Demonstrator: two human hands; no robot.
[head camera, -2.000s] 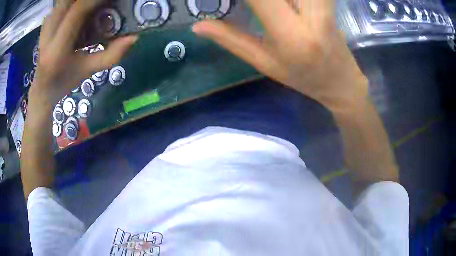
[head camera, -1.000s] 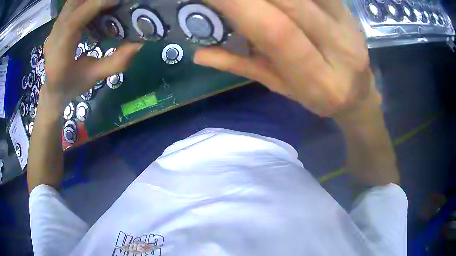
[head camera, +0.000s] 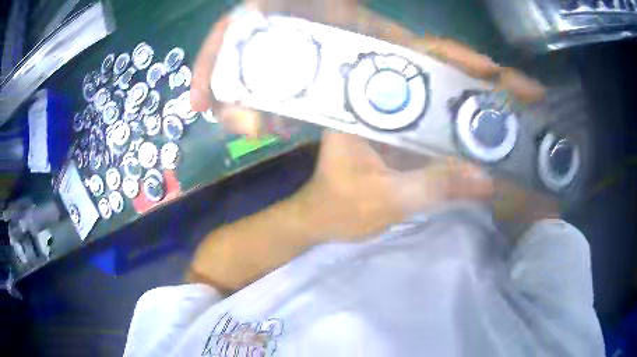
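A silver-grey strip fixture (head camera: 440, 97) is raised close to the camera, tilted down to the right. Its left seat is washed out by glare, so its content cannot be told. The other three seats hold white rings (head camera: 487, 127) with grey-blue centres and dark edges. My left hand (head camera: 356, 171) is blurred at the fixture's lower edge. My right hand (head camera: 489, 64) is mostly hidden behind the fixture, with fingers along its far edge. More fingers grip the left end; which hand they belong to is unclear.
A loose pile of round parts (head camera: 133, 115) lies on the green bench (head camera: 202, 166) at left, partly over a red patch (head camera: 167, 190). A green label (head camera: 251, 146) sits near the edge. A white card (head camera: 78, 202) is beside the pile. A clear tray (head camera: 580, 22) is at upper right.
The fixture has come up closer to the camera and moved right, now showing all four seats. My left forearm has swung inward across my front. The view has shifted towards the pile.
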